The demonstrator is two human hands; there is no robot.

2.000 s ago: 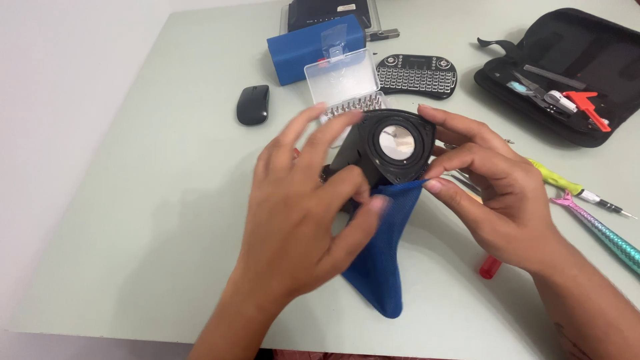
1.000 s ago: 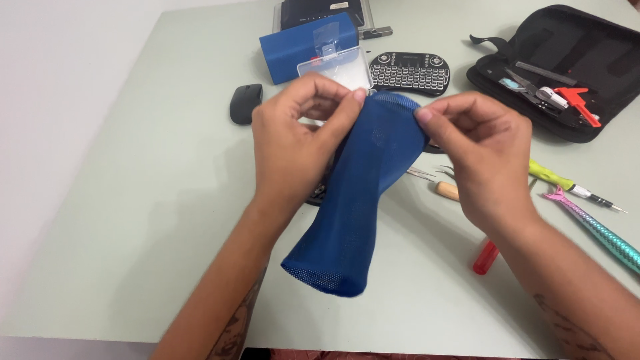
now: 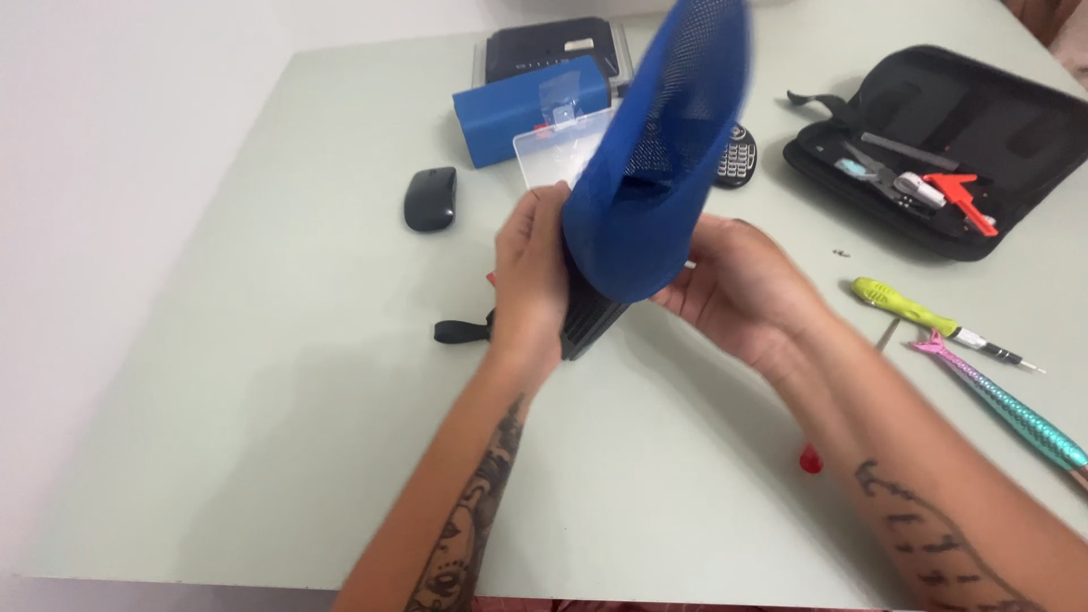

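A blue mesh fabric sleeve (image 3: pixel 650 204) stands up between my hands, its opening tilted toward the top of the view. Beneath it shows part of a black speaker body (image 3: pixel 591 319), with a black strap loop (image 3: pixel 461 331) sticking out on the left. My left hand (image 3: pixel 534 272) grips the speaker body from the left side, close against the sleeve. My right hand (image 3: pixel 735 280) is at the right side of the sleeve and speaker; its fingertips are partly hidden behind the fabric, so what they pinch cannot be made out.
Behind lie a blue box-shaped case (image 3: pixel 531 110), a clear plastic lid (image 3: pixel 565 153), a black device (image 3: pixel 552 47) and a mini keyboard (image 3: pixel 736 157). A mouse (image 3: pixel 430 200) sits left. On the right are an unzipped tool case (image 3: pixel 901 153), a yellow-green screwdriver (image 3: pixel 905 306) and a mermaid-tail handle (image 3: pixel 1011 408).
The sleeve, stretched between both hands and hanging down a second ago, now points upward. The speaker body shows again below it, with my left hand lowered to its side.
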